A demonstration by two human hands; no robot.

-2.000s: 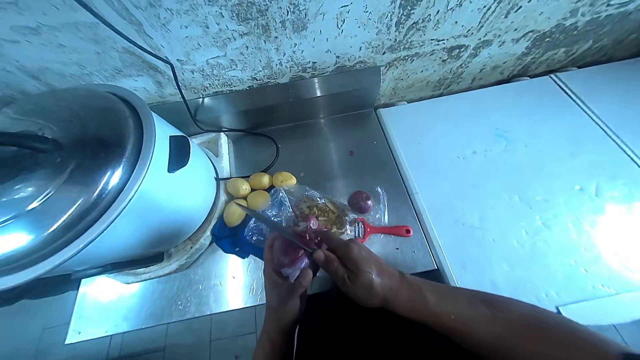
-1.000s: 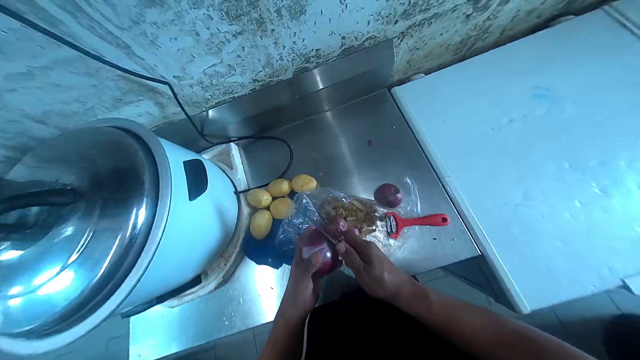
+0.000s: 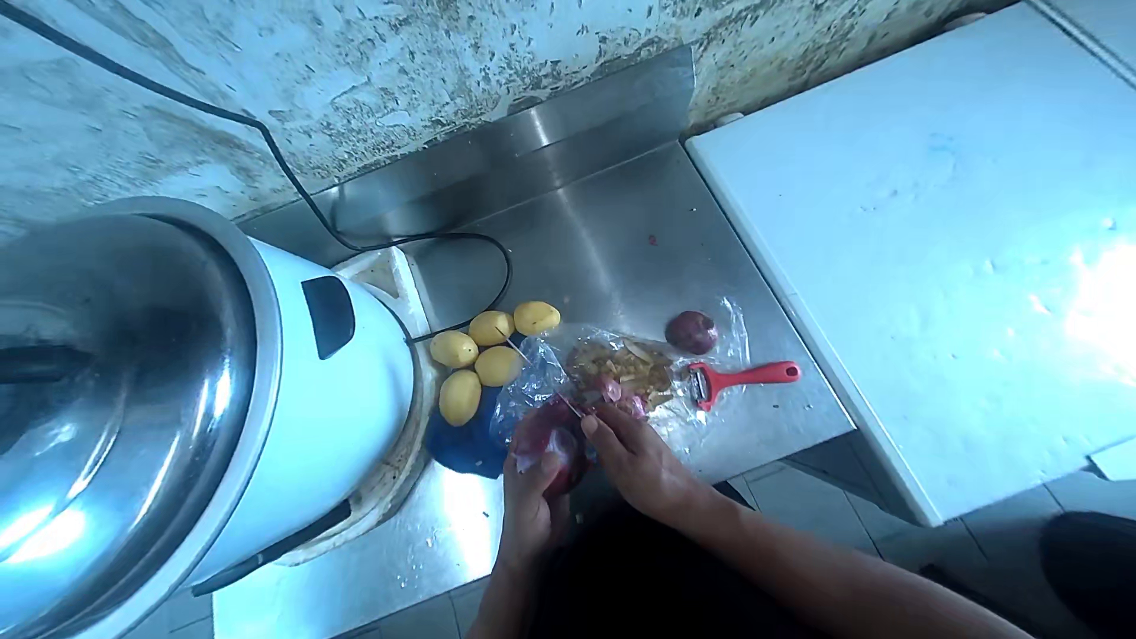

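Note:
My left hand (image 3: 530,506) is closed around a red onion (image 3: 565,475), which has a pale patch on its near side. At the onion's upper right, my right hand (image 3: 641,461) grips a knife (image 3: 570,406), its thin blade seen nearly edge-on and pointing up-left towards the potatoes; its handle is hidden in the fingers. Beyond the hands, brownish peelings (image 3: 635,366) and pinkish onion skins (image 3: 626,401) lie on clear plastic (image 3: 532,377). A second red onion (image 3: 690,332) and a red-handled Y-shaped peeler (image 3: 754,376) are to the right. Several yellow peeled potatoes (image 3: 459,398) sit to the left.
A large lidded cooker (image 3: 337,435) stands on a worn pale base at the left, with a black cable (image 3: 311,200) behind it. Blue material (image 3: 466,444) lies beneath the potatoes. The steel worktop (image 3: 577,240) meets a raised backsplash and a white lidded unit (image 3: 923,266) at right.
The knife blade, seen broadside across the onion two seconds ago, now shows as a thin line. Both hands remain at the onion. The view has shifted.

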